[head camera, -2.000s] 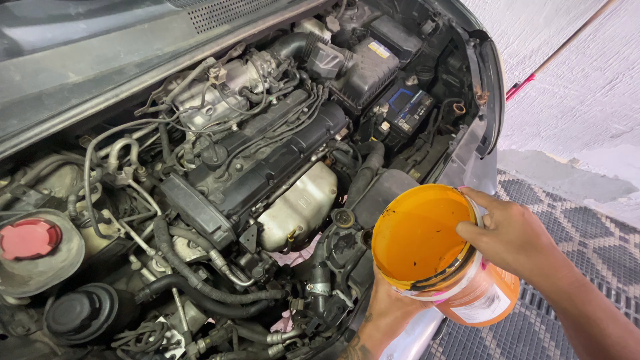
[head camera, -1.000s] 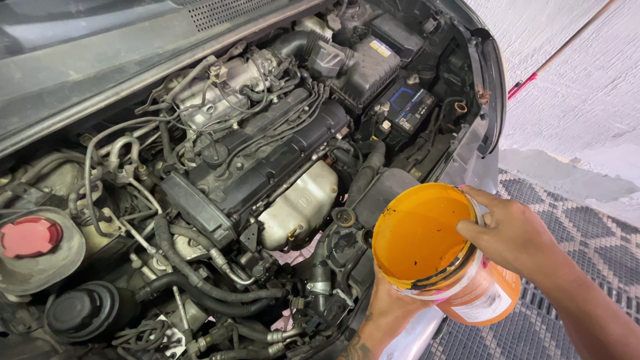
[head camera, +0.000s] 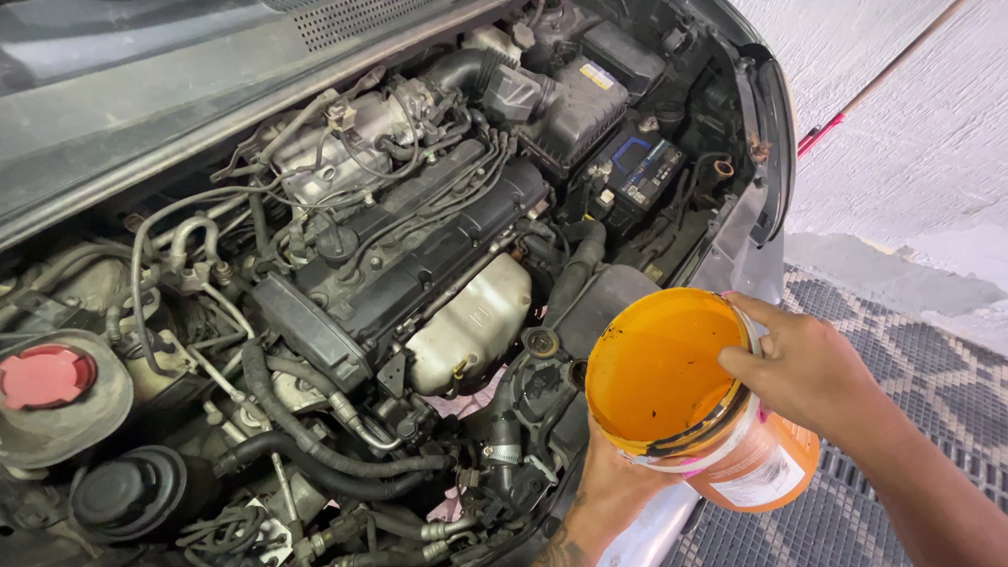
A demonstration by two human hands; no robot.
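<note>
An orange plastic bucket (head camera: 776, 465), tilted with its mouth toward the camera, is held at the front edge of the engine bay. Dark smears mark its rim and specks dot the inner wall. My right hand (head camera: 803, 370) grips the rim, thumb inside. From the lower left, my left hand (head camera: 618, 472) supports the bucket, its fingers hidden beneath. Just left of the bucket is the radiator neck (head camera: 540, 342), with no cap on it. The bucket's contents cannot be told for certain.
Around it lie the engine cover (head camera: 425, 268), a metal heat shield (head camera: 472, 327), a battery (head camera: 634, 177), an air filter box (head camera: 579, 110), a red cap (head camera: 47, 376) and a black reservoir cap (head camera: 130, 492). A textured wall (head camera: 906, 142) and grid floor mats (head camera: 890, 315) are at the right.
</note>
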